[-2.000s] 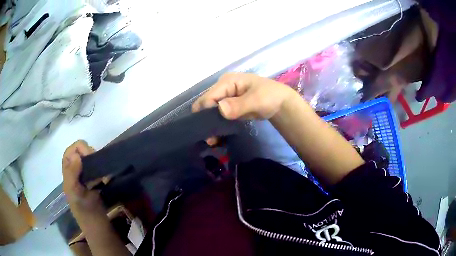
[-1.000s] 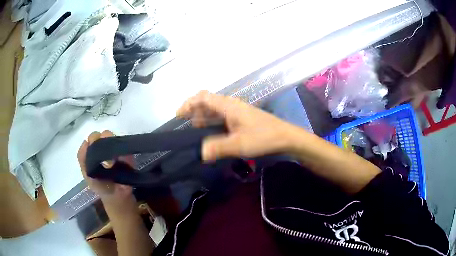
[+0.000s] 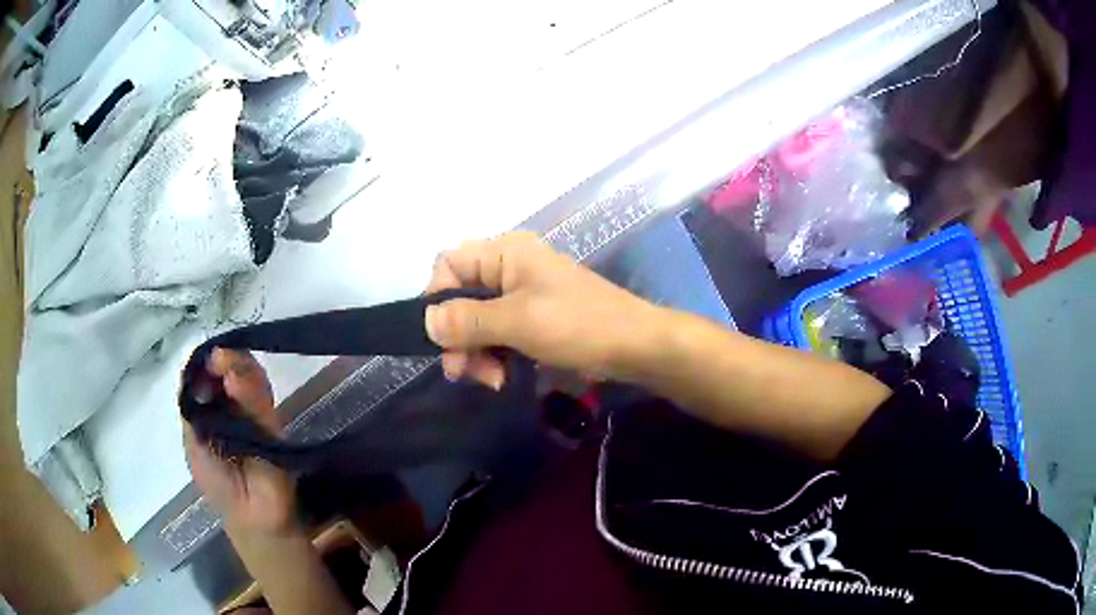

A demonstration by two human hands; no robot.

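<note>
A black band (image 3: 343,330) is stretched as an open loop between my two hands, above the table's front edge and my lap. My left hand (image 3: 240,439) is inside and around the loop's left end, with the band running over its fingers. My right hand (image 3: 511,306) pinches the upper strand at the loop's right side between thumb and fingers. The lower strand hangs towards my dark clothing and its right part is hard to tell apart. A light grey knit garment (image 3: 132,264) lies crumpled at the left, with a darker grey part (image 3: 283,150) in it.
Metal machine parts (image 3: 283,24) show at the upper left. A ruler strip (image 3: 349,402) runs along the white table's (image 3: 481,156) front edge. A blue basket (image 3: 980,324) with scraps and a clear bag with pink contents (image 3: 829,192) are at the right. A person's dark sleeve (image 3: 1070,120) is at the upper right.
The band was held flat and taut, then turned into a loop; now the loop is opened wider. My left hand has moved down inside its end. The view has shifted slightly.
</note>
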